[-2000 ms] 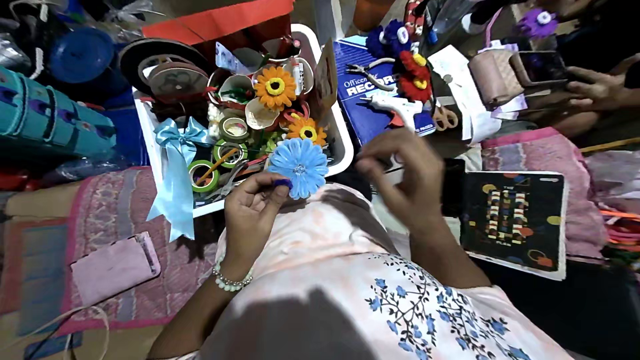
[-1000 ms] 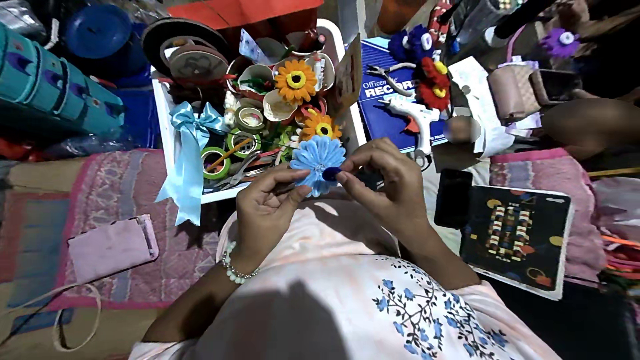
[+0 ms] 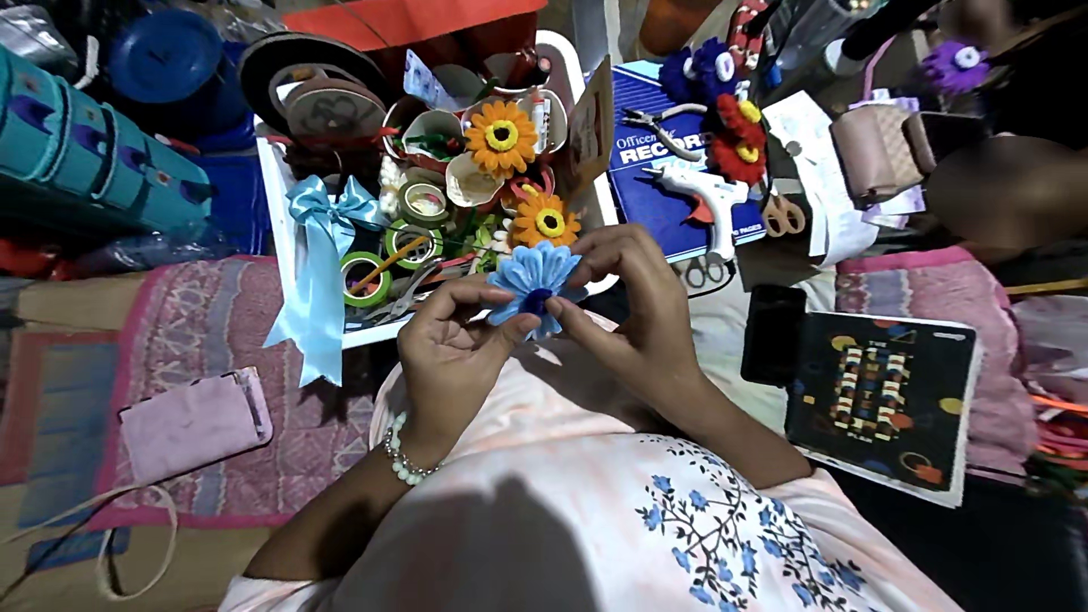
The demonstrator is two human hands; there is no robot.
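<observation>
A light-blue craft flower [image 3: 529, 270] is held between both hands above my lap. At its middle is a small dark-blue piece [image 3: 536, 301], with my fingertips touching it from both sides. My left hand [image 3: 459, 340] pinches the flower's left edge and the piece. My right hand [image 3: 633, 314] grips the right petals, its thumb on the dark-blue piece. Just beyond the hands, orange flowers [image 3: 501, 139] with yellow centres stand in a white plastic basket [image 3: 605, 212], along with rolls of green tape [image 3: 367, 280] and pliers or scissors. A light-blue satin bow [image 3: 319, 272] hangs over its near left side.
A blue record book [image 3: 633, 187] lies right of the basket, under a white glue gun [image 3: 714, 200] and pliers [image 3: 663, 127]. Scissors [image 3: 784, 215], a black phone [image 3: 773, 336] and a black notebook [image 3: 884, 399] are at the right. A pink pouch [image 3: 197, 425] lies left.
My right hand, first raised apart from the flower, has come in to it and now grips its petals. The dark-blue piece, earlier at my left fingertips, now sits at the flower's middle.
</observation>
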